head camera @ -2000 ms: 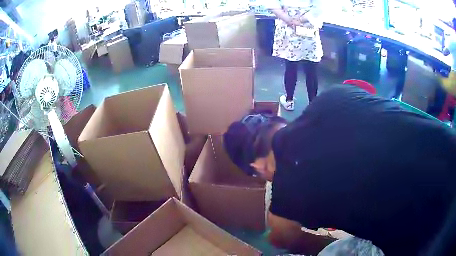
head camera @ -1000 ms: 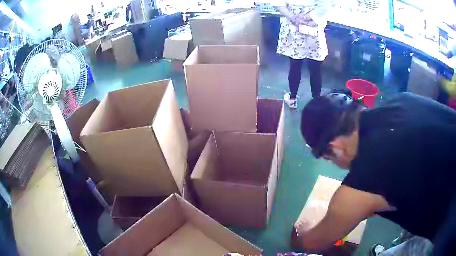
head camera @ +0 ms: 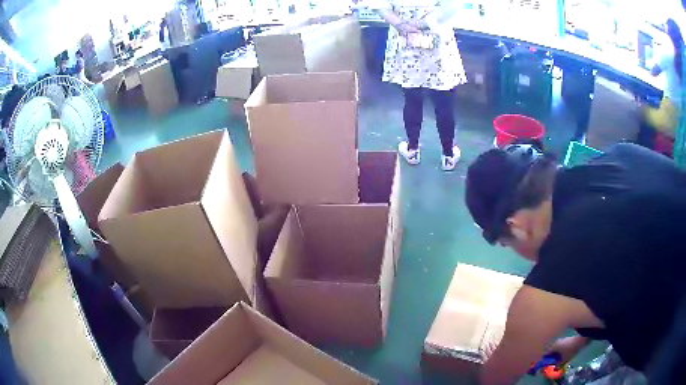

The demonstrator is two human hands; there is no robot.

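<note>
Neither of my hands is in view. Nearest in front of me, an open brown carton is cut off by the bottom edge; its inside shows a bare brown surface. To the right, a closed low carton lies on the green floor with its flaps shut. Another person in a dark cap and black shirt bends over it, one arm reaching down at its right side. A small orange and blue item, possibly a tape dispenser, is by that person's hand.
Tall empty cartons are piled ahead on the floor. A fan and the cardboard-covered bench with flat cardboard sheets are at left. A standing person and a red bucket are farther back.
The bending person has moved right and the closed carton now shows more fully. The piled cartons have shifted slightly left in view. The standing person's feet are now both visible.
</note>
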